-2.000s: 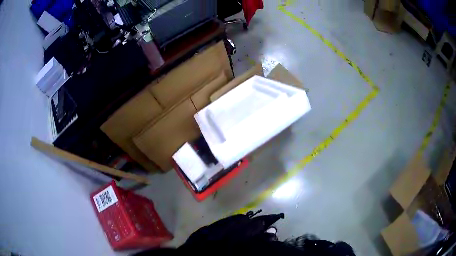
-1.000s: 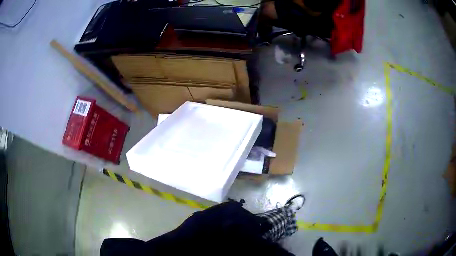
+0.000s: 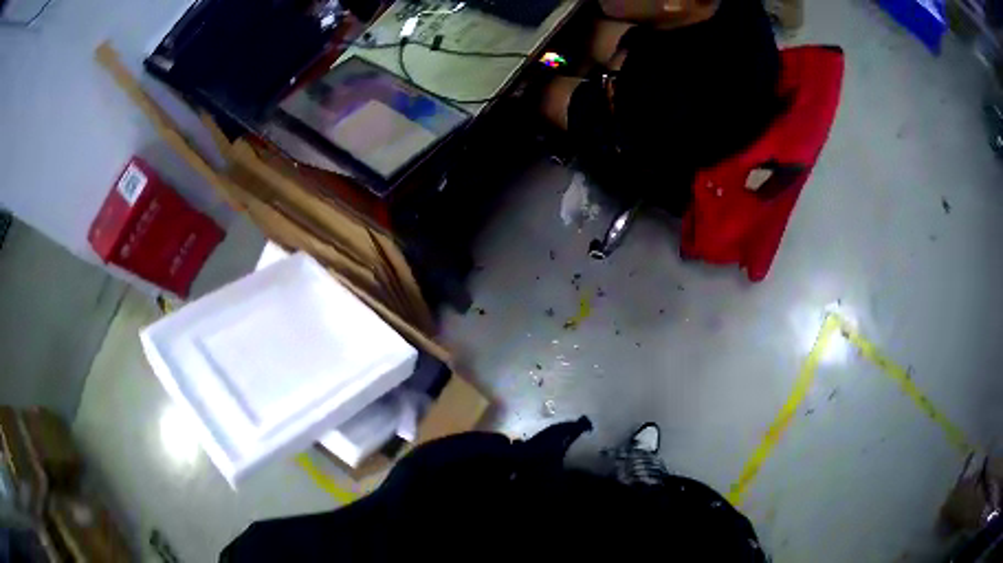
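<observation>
No hand of mine is in view; my dark clothing and one shoe (image 3: 646, 440) show at the bottom edge. Nearest in front of me, a white foam packing block (image 3: 280, 357) with a recessed middle lies tilted on an open brown carton (image 3: 456, 409) at the lower left. Pale items show under the foam's right side. Behind it, flat brown cardboard sheets (image 3: 319, 225) lean against the desk.
A flat black-edged panel (image 3: 374, 119) lies at the corner of the desk (image 3: 484, 61), with cables beyond. A person in black (image 3: 682, 99) sits there, a red cloth (image 3: 770, 165) over the chair. A red box (image 3: 157, 233) stands by the wall. Yellow tape (image 3: 786, 412) marks the floor.
The view has moved forward and turned. The foam block and carton now sit further left, and the seated person, red cloth and desk top show more fully.
</observation>
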